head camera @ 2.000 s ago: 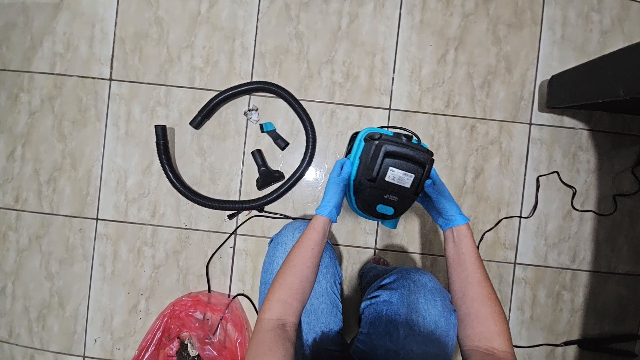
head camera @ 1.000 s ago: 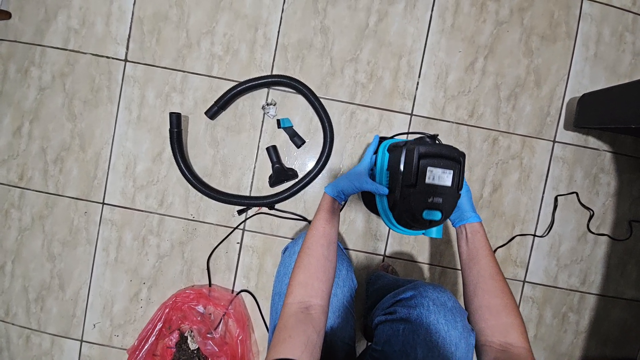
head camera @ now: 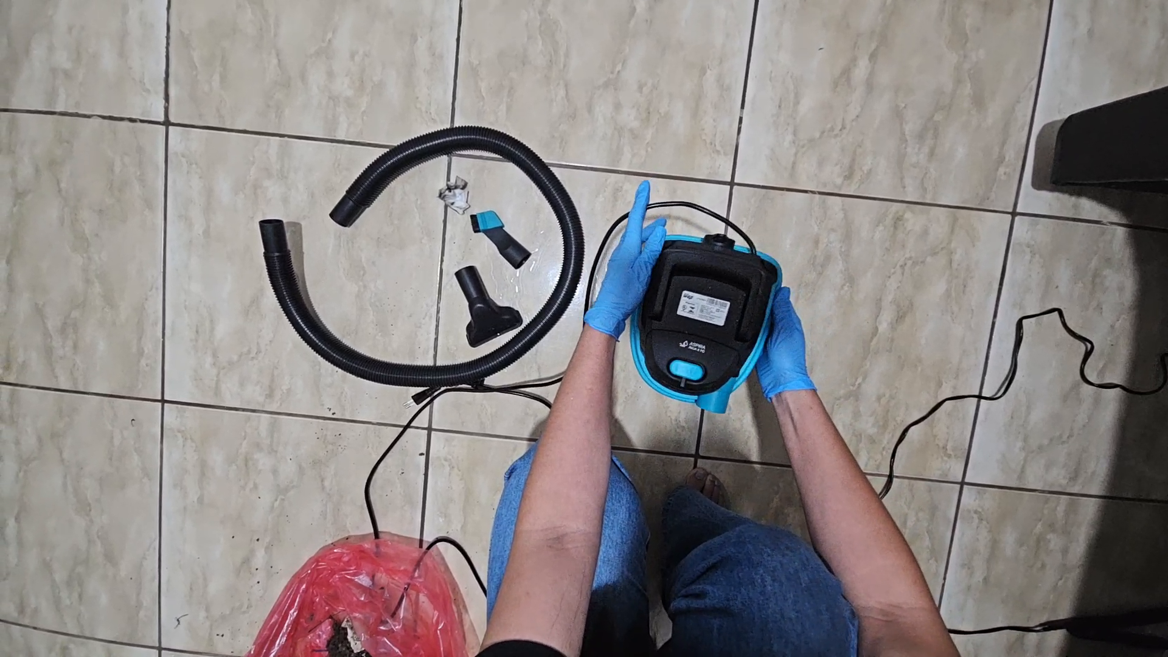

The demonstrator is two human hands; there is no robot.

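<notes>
A black and blue vacuum cleaner body (head camera: pixel 703 365) is between my two blue-gloved hands. My left hand (head camera: pixel 630 274) lies against its left side with the fingers spread and one pointing up. Around its right side curls my right hand (head camera: pixel 783 349), its fingertips partly hidden. Left of them, a black corrugated hose (head camera: pixel 573 237) forms an open loop on the tiles. Inside the loop lie a small brush nozzle with a blue head (head camera: pixel 500 239), a black flat nozzle (head camera: pixel 488 315) and a crumpled whitish scrap (head camera: pixel 454 195).
A red plastic bag (head camera: pixel 401 593) holding dark debris is at the bottom left. A black power cord with a plug (head camera: pixel 422 398) runs below the hose. Another black cord (head camera: pixel 993 394) winds across the right side. A dark furniture part (head camera: pixel 1113 141) juts in at the upper right.
The vacuum body has turned in my hands, so its label side faces more squarely up. My left hand has shifted from gripping its side to lying along it with fingers extended.
</notes>
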